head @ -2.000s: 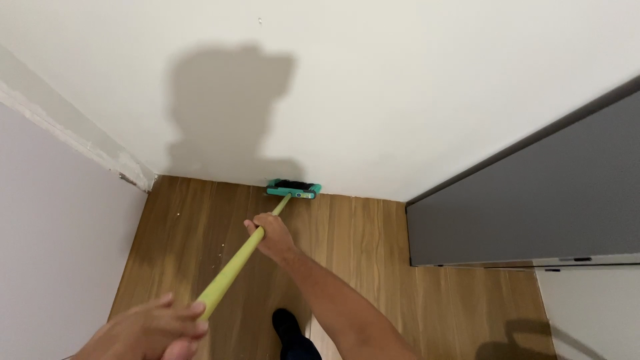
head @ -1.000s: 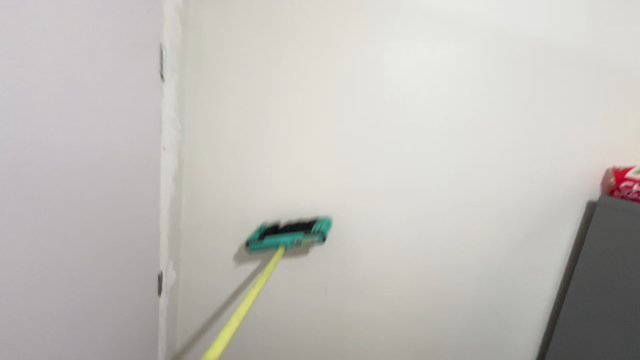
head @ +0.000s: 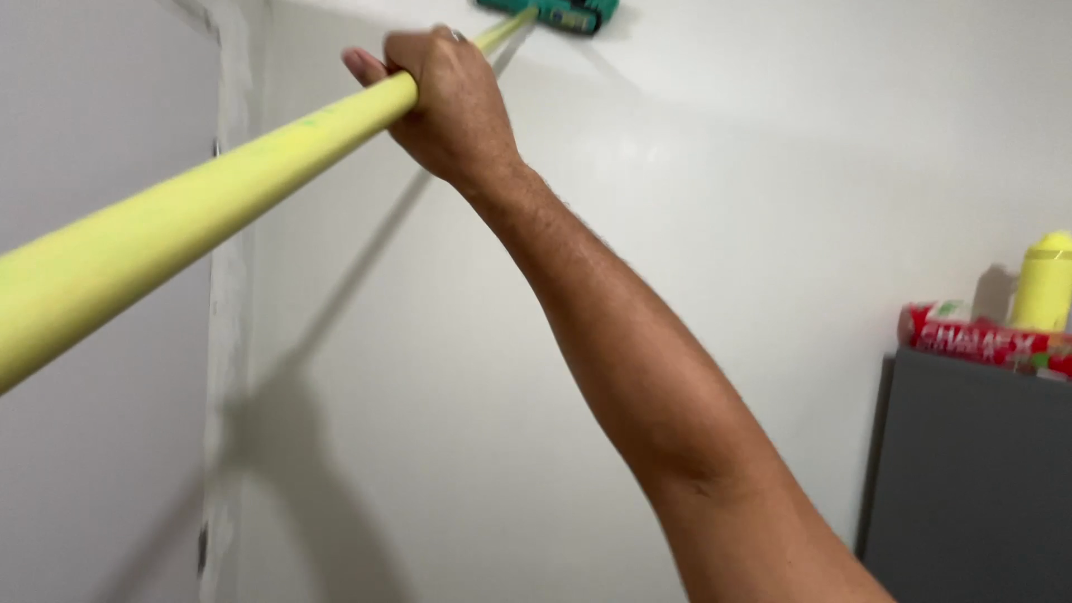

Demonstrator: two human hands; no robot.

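A long yellow pole [head: 209, 201] runs from the left edge up to the top middle of the head view. My right hand [head: 452, 100] is closed around its upper part, with the forearm reaching in from the lower right. At the pole's far end a teal mop or squeegee head [head: 569, 12] lies against the white wall [head: 670, 209], partly cut off by the top edge. My left hand is out of view, as is the pole's near end.
On the right stands a dark grey cabinet [head: 971, 477]. A red package with writing [head: 971, 335] and a yellow bottle [head: 1043, 285] sit on top. A pale grey door or panel [head: 100, 335] with hinges borders the wall on the left.
The teal head was down at the base of the wall two seconds ago, then partway up it; now it is high on the wall. The view has tilted up strongly. My left hand has left the view.
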